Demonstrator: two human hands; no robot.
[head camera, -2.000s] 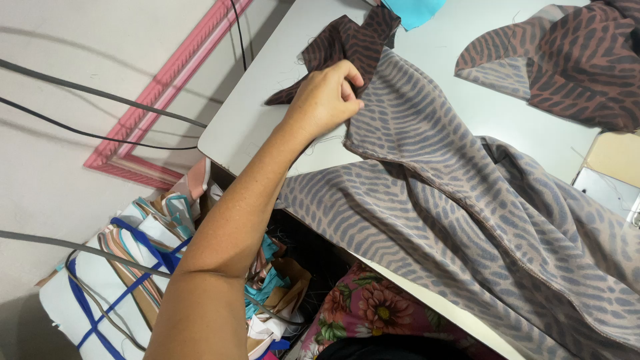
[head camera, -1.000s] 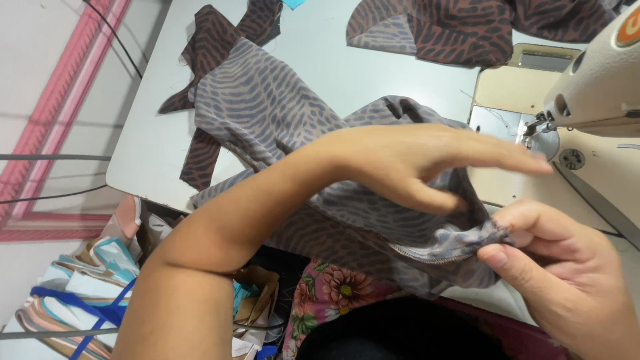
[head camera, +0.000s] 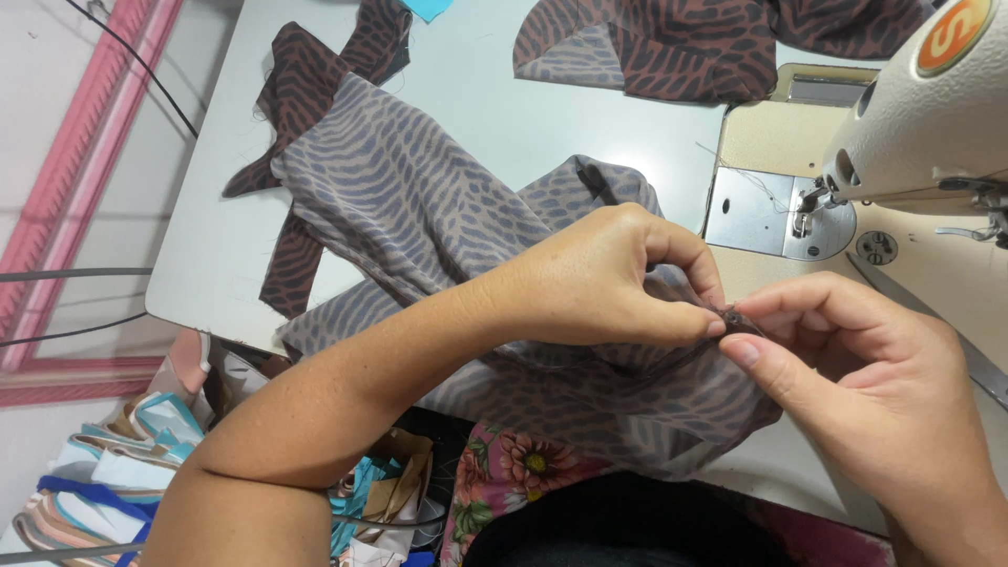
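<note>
A brown fabric garment with dark animal-print markings, its paler side showing, lies bunched across the white sewing table. My left hand pinches a seamed edge of it between thumb and forefinger. Close beside, fingertips nearly touching, my right hand pinches the same edge. The pinched spot is small and partly hidden by the fingers. Both hands are just in front of the needle and presser foot of a cream sewing machine.
More of the printed fabric lies at the back. Metal scissors or a similar blade rest on the machine bed beside my right hand. Fabric scraps fill the space below the table's left edge. A pink frame leans at left.
My left hand has moved from the far end of the fabric to its near right edge. My right hand has come into view. The view has shifted right, bringing in the sewing machine.
</note>
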